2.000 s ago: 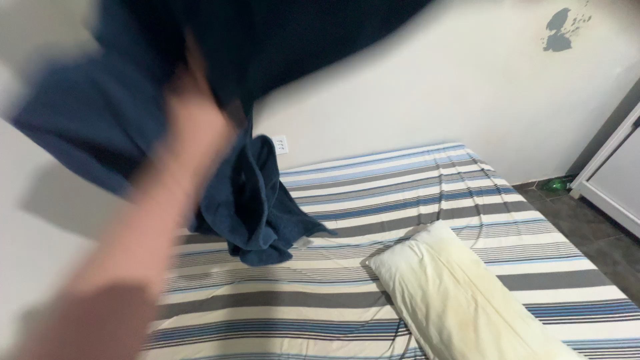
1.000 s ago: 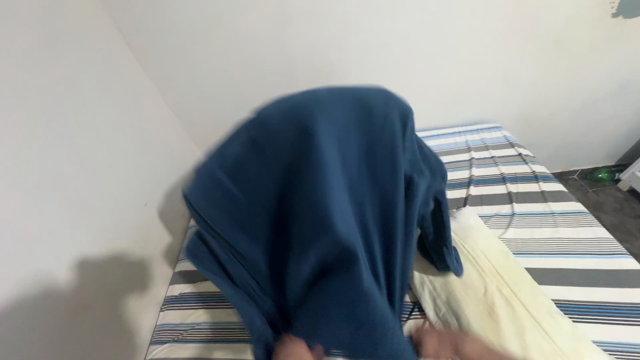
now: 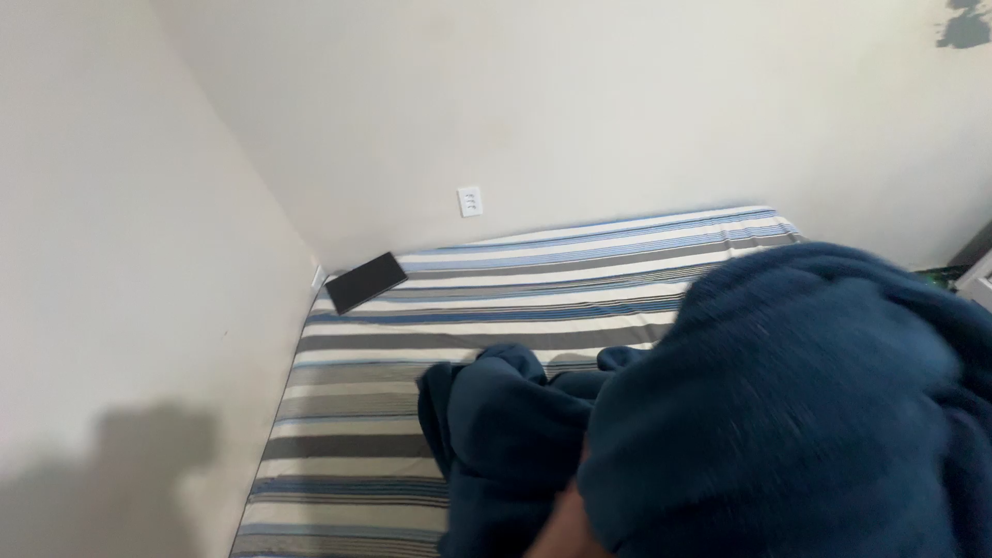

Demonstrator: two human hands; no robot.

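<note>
A large dark blue cloth, like a blanket or a garment [image 3: 767, 403], fills the lower right, bunched and raised above the bed. A lower, folded part of it [image 3: 519, 418] hangs over or lies on the striped sheet [image 3: 480, 341]. Between these two parts, at the bottom edge, shows a piece of bare skin, which looks like the wrist or forearm of my left hand [image 3: 570, 519]. Its fingers are hidden in the cloth. My right hand does not show; the raised cloth covers that side.
A flat black rectangular object [image 3: 366, 282] lies at the bed's far left corner. Walls border the bed at the left and the back. A white socket plate [image 3: 470, 201] is on the back wall. Part of a white piece of furniture [image 3: 978, 283] stands at the right edge.
The blue cloth has moved from the middle to the right and is more bunched. It now covers the area of the pale pillow. The black object has come into sight. My right hand has gone from view.
</note>
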